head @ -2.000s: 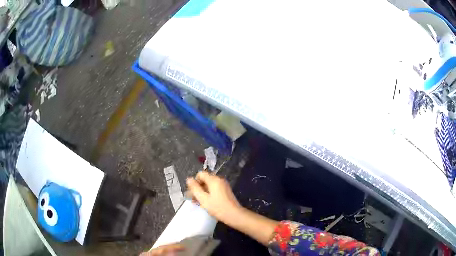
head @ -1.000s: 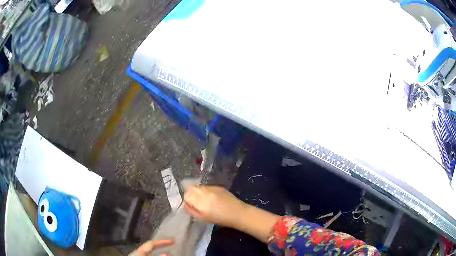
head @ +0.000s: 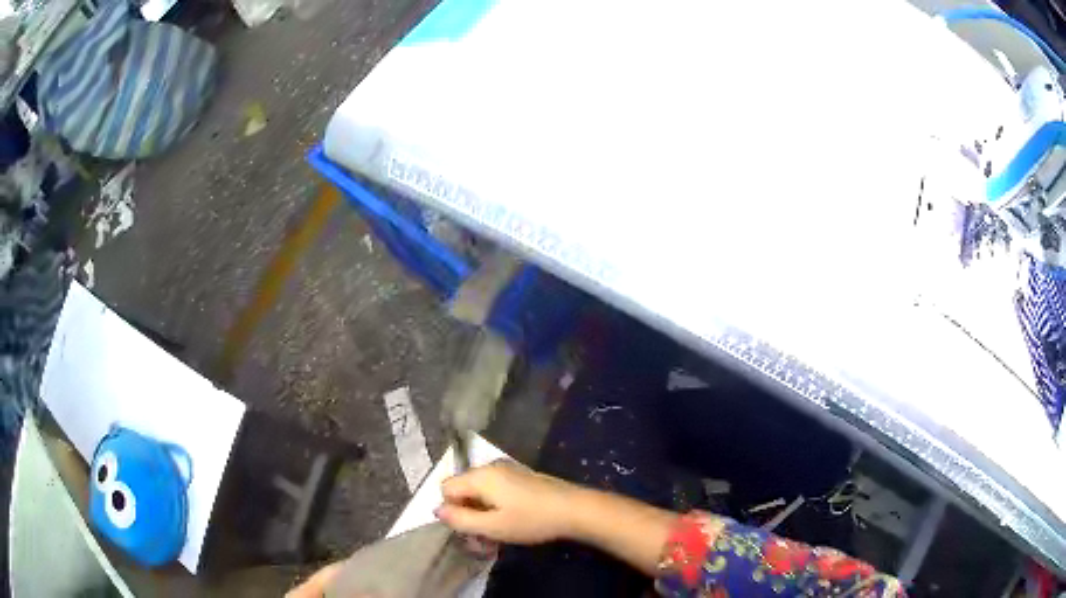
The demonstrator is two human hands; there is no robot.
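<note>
My right hand, in a floral sleeve, is closed on a grey-brown fabric piece at lap level. My left hand is cut off by the bottom edge; part of it shows at the left side of the grey-brown fabric pieces, its fingers mostly hidden by them. A chained strip of pieces runs from the blue basket down to my right hand, somewhat blurred. A white board lies under the fabric and hands.
The white sewing table with a ruler strip fills the upper right, with the sewing machine at its far right. A blue googly-eyed pouch lies on a white board at left. A striped bundle and a paper strip lie on the floor.
The strip now stretches from the basket to my right hand, where earlier little of it showed. Grey-brown fabric now covers more of the lap board. My right hand has moved slightly down.
</note>
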